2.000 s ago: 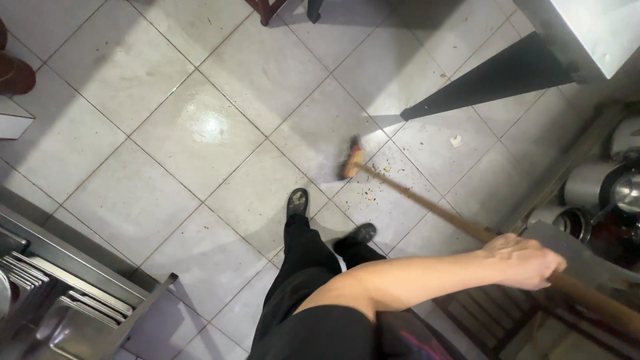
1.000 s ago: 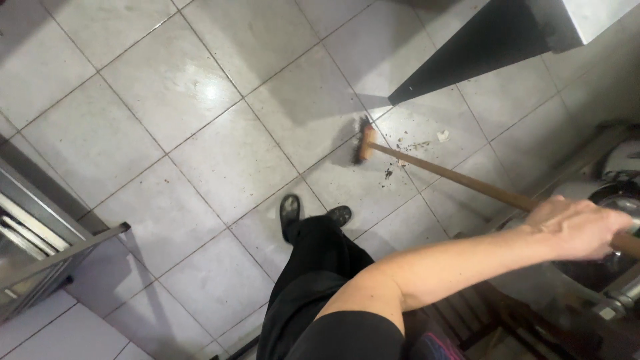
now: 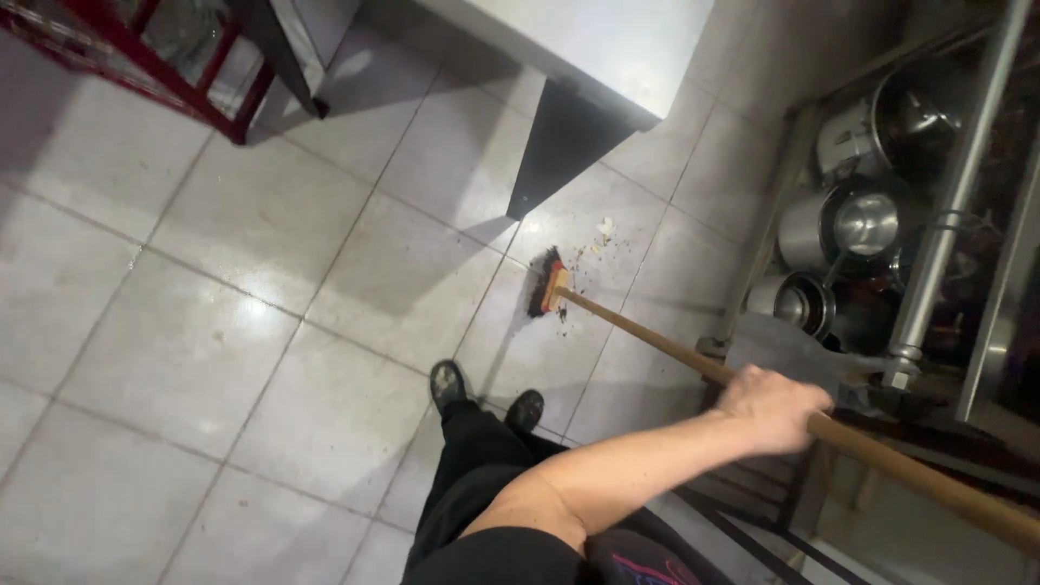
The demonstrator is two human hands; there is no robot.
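Note:
My left hand [image 3: 772,409] is closed around the wooden handle [image 3: 650,335] of a broom, right of my legs. The handle runs from the right edge down to the broom head [image 3: 556,286] on the tiled floor, its dark bristles facing left. Dark crumbs and pale scraps [image 3: 604,228] lie just right of and above the head. My left arm reaches across my body to the right. My right hand is out of view. Below the broom head are my dark shoes [image 3: 446,383].
A metal table [image 3: 601,49] with a tapering black leg [image 3: 561,150] stands above the broom. Top left is a red metal rack [image 3: 154,65]. Along the right, steel pots [image 3: 804,227] sit on a shelf behind a metal pipe [image 3: 959,195].
The view has shifted, with the table, red rack and pots now showing more. The left hand keeps hold of the handle; the broom head stays on the floor beside the debris.

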